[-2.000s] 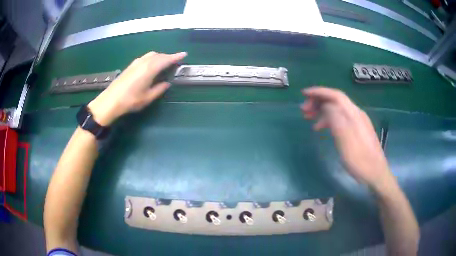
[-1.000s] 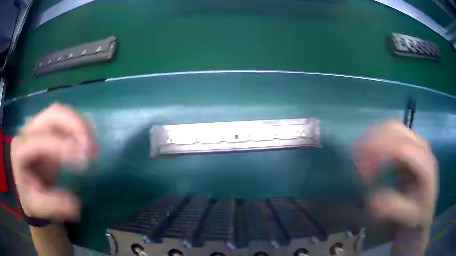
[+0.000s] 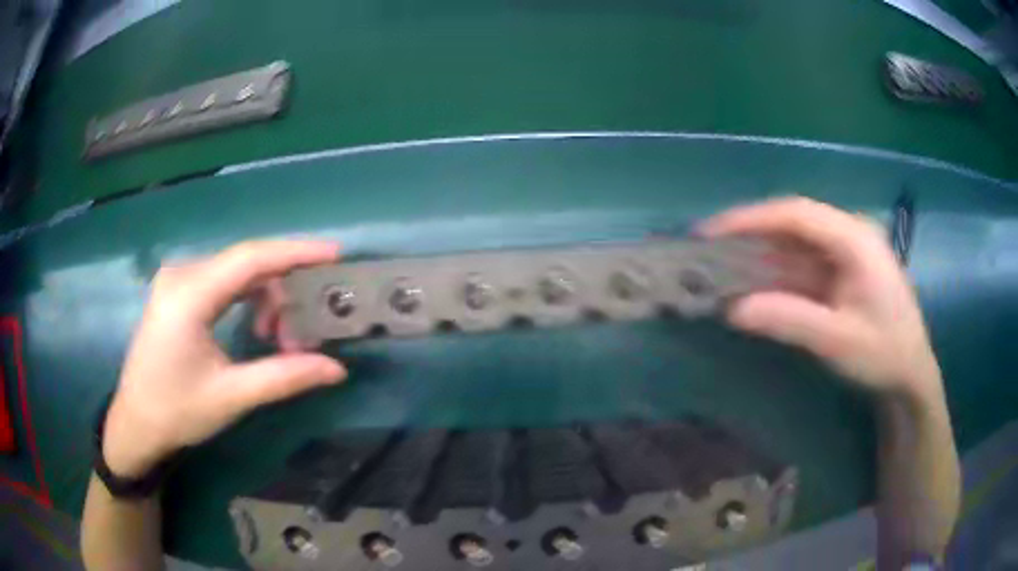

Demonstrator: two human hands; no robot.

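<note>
A grey six-hole bar [image 3: 516,294] is held level above the mat, its round recesses facing me. My left hand [image 3: 229,335] grips its left end, thumb below and fingers above and behind. My right hand [image 3: 832,284] grips its right end the same way, slightly blurred. Both bar ends are partly hidden by the fingers. Below it, at the near edge, stands the deep six-position part [image 3: 514,539], with angled silver pins in its front holes and dark ribs behind. Its lower edge is cut off by the frame.
On the green surface beyond the mat lie a grey bar [image 3: 188,109] at the left and another bar [image 3: 933,80] at the right. Dark tweezers [image 3: 903,228] lie on the mat beside my right hand. Part of a red bin [image 3: 6,407] shows at the left edge.
The bar lay on the mat between my open hands with its other face up. Both hands have closed in on its ends, and its round recesses now show.
</note>
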